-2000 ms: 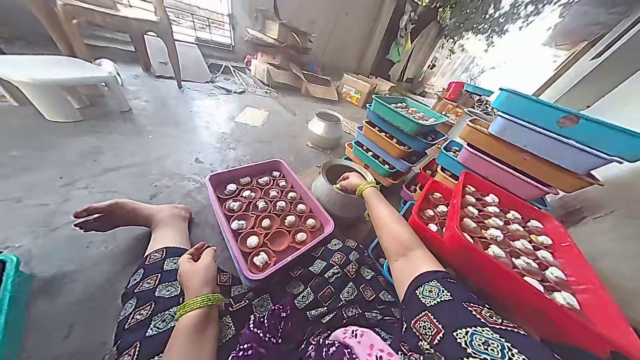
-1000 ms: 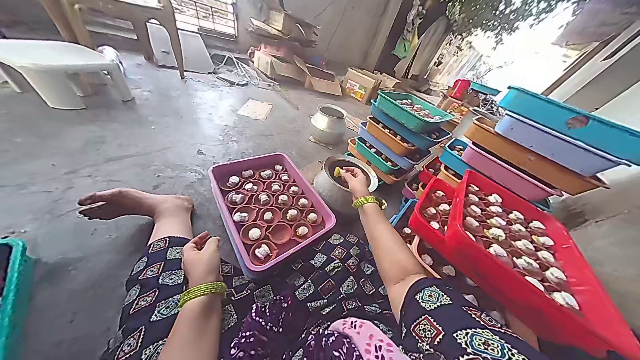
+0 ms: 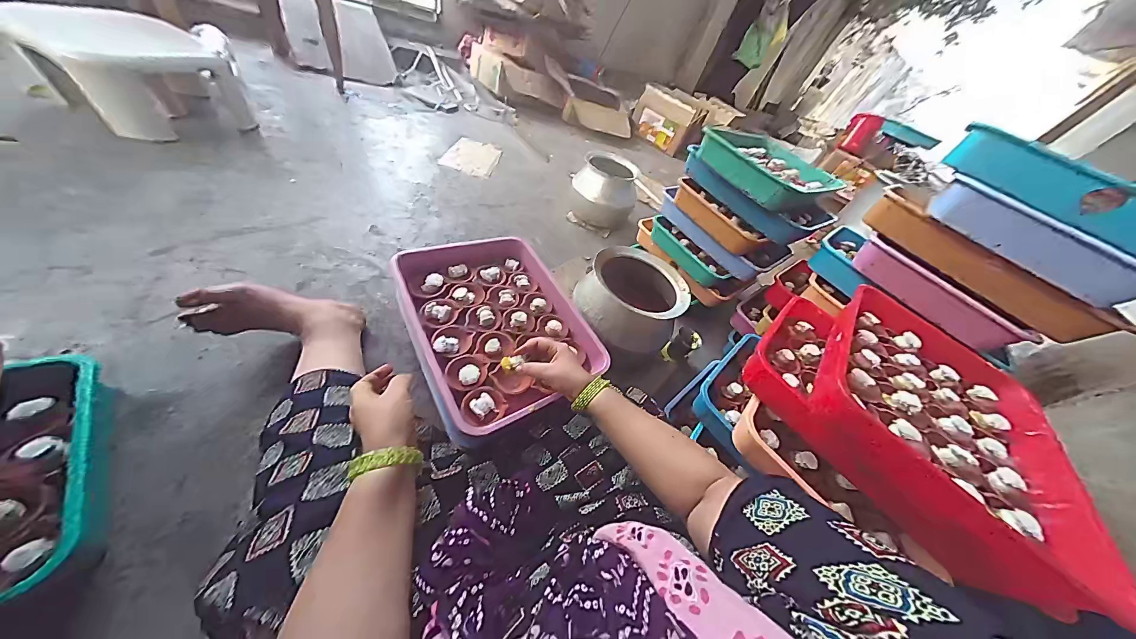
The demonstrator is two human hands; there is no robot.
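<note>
A pink plastic tray (image 3: 413, 328) holds rows of small round clay cups, most with a white lump inside. My right hand (image 3: 557, 366) is over its near right part, pinching a small yellowish-white piece (image 3: 512, 362) above a clay cup (image 3: 515, 379) that shows no white lump. My left hand (image 3: 383, 408) rests near the tray's lower left side, fingers curled; whether anything is inside them cannot be seen. A round metal pot (image 3: 612, 311) with dark contents stands against the tray's right side.
A second metal pot (image 3: 605, 191) stands farther back. Stacked coloured trays (image 3: 754, 222) and a red tray (image 3: 958, 524) of filled cups crowd the right. A green tray (image 3: 84, 461) lies at left. Behind are a white plastic table (image 3: 115, 53) and cardboard boxes (image 3: 666, 115).
My right hand has moved left from the pot's mouth to over the pink tray, carrying the small piece. My left hand stays beside the tray.
</note>
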